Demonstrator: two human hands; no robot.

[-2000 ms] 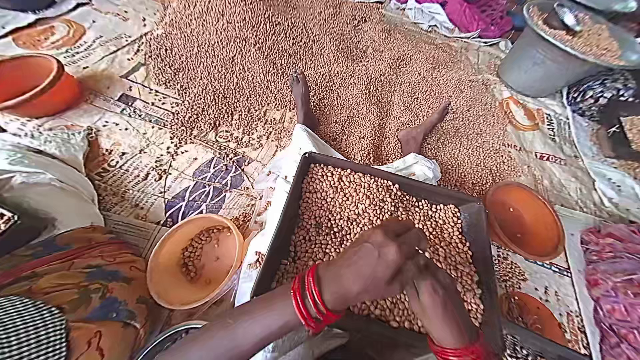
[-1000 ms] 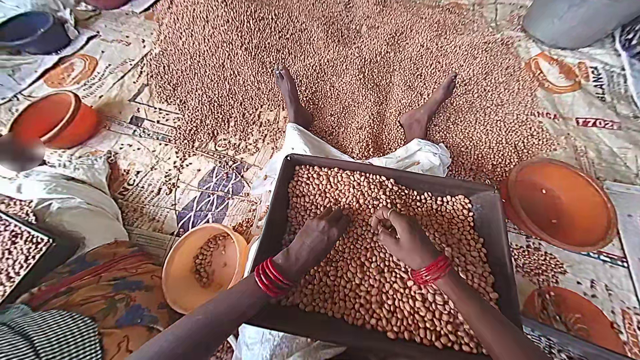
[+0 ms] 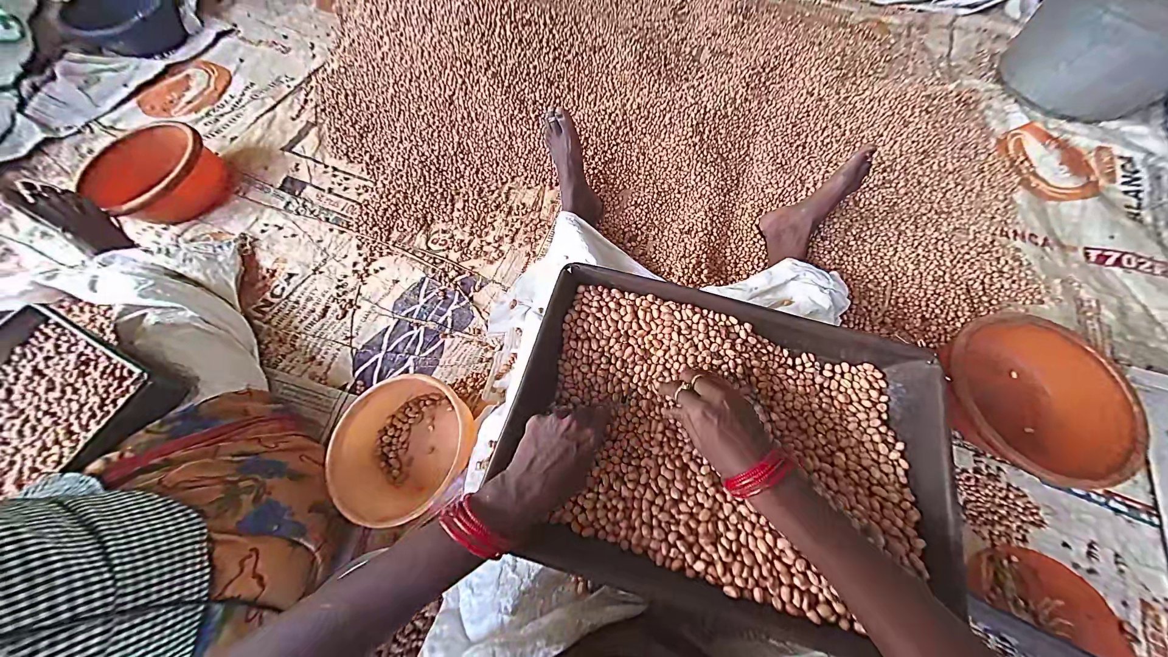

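A dark rectangular tray (image 3: 940,511) full of shelled peanuts (image 3: 675,520) rests across my lap. Over its left part is my left hand (image 3: 557,456), fingers curled and turned toward the nuts; whether it holds any is hidden. My right hand (image 3: 716,415), with rings on its fingers, touches the nuts near the tray's middle, fingertips down, and its grip is unclear. Red bangles circle both wrists. Left of the tray stands a light orange plastic bowl (image 3: 351,465) with some nuts inside.
A large peanut heap (image 3: 657,119) spreads ahead around my bare feet. Orange bowls stand at the right (image 3: 1040,401), lower right (image 3: 1049,593) and upper left (image 3: 151,173). Another person's foot (image 3: 68,214) and nut-filled tray (image 3: 151,397) are at left. Grey bucket (image 3: 1090,59) stands upper right.
My two hands were together over the tray two seconds ago and are now apart. Since one second ago my left hand has moved left and toward me, its fingers curling.
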